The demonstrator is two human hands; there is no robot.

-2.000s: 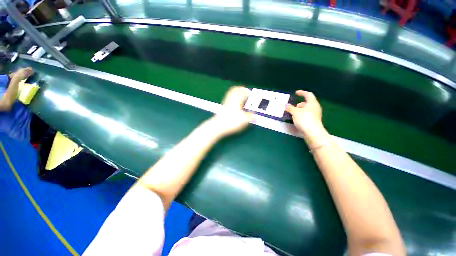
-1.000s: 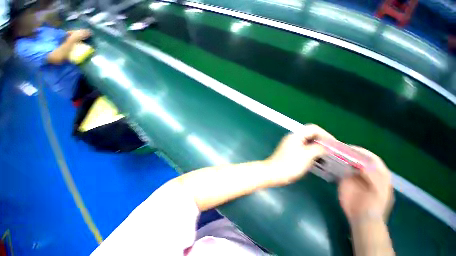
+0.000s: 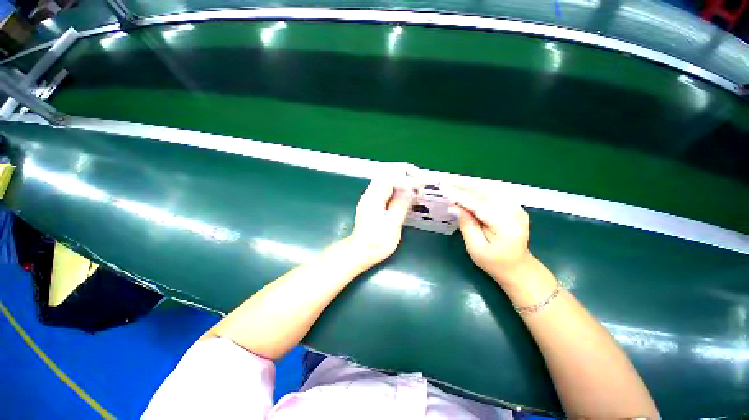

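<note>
A small white box (image 3: 430, 215) with black marks or cutouts on its face is held between my two hands, in front of the pale rail. My left hand (image 3: 383, 212) grips its left end, with the thumb on the face. My right hand (image 3: 493, 223) grips its right end, thumb and fingers at the edge. The fingers hide both ends and part of the upper edge of the box.
The pale conveyor rail (image 3: 271, 151) runs behind my hands, with the green belt (image 3: 328, 115) beyond it. The glossy worktop (image 3: 197, 193) lies on the near side. Grey framing (image 3: 33, 97) stands at the left. A black-lined bin (image 3: 107, 297) with yellow material is at the lower left.
The view has shifted. The box was tilted with a red or pink edge showing a second ago; now its marked white face shows. My hands still hold it, now near the middle of the view.
</note>
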